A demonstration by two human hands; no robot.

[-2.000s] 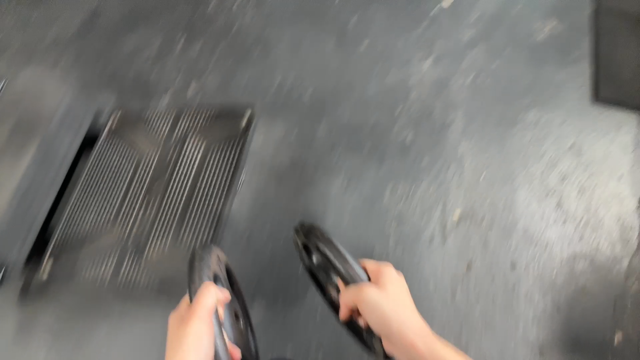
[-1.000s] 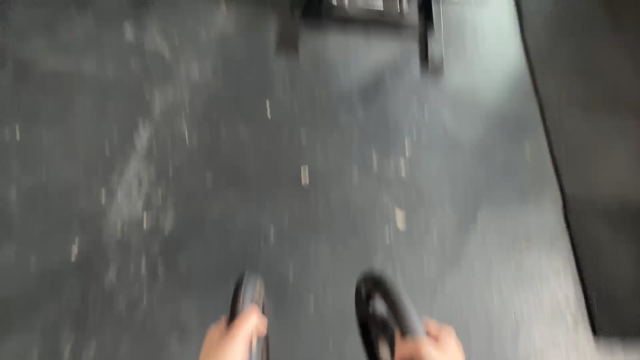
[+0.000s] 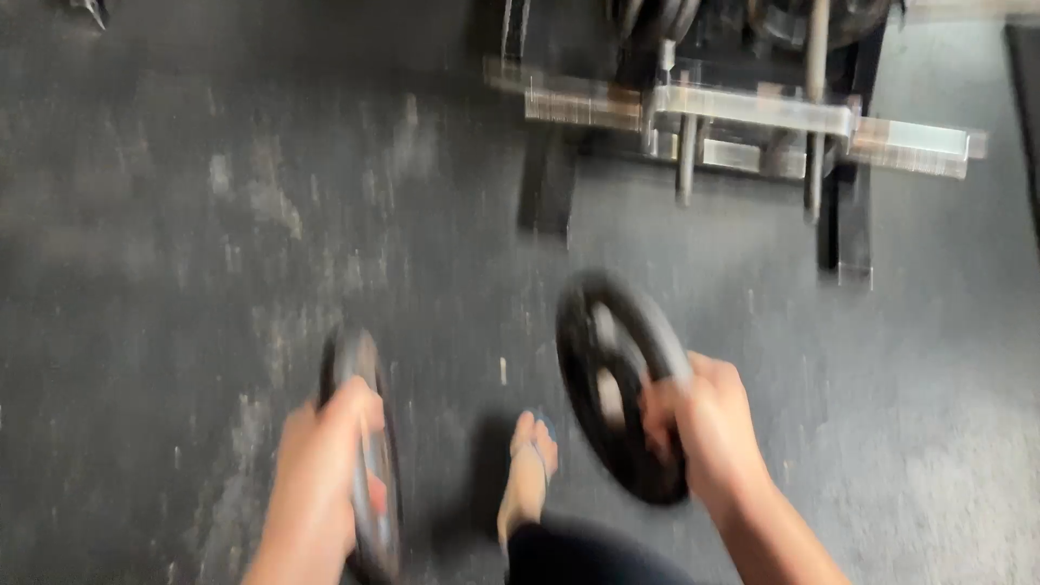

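My left hand (image 3: 329, 463) grips the rim of a dark weight plate (image 3: 378, 496), held nearly edge-on at the lower left. In my right hand (image 3: 707, 422) is a second black weight plate (image 3: 585, 390) with openings in its face, tilted and held by its right-hand rim. The two plates are apart, both above the dark floor. Motion blur hides the finer detail of the fingers and plates.
Ahead at the upper right stands a black-framed weight rack (image 3: 845, 219) with metal bars (image 3: 756, 110) and round plates on it. My foot in a sandal (image 3: 532, 471) is on the floor (image 3: 244, 284) between the hands. A dark edge runs along the far right.
The rack, only partly seen at the top a second ago, now shows more fully. The slatted platform seen two seconds ago has left the view. Both hands still hold their plates.
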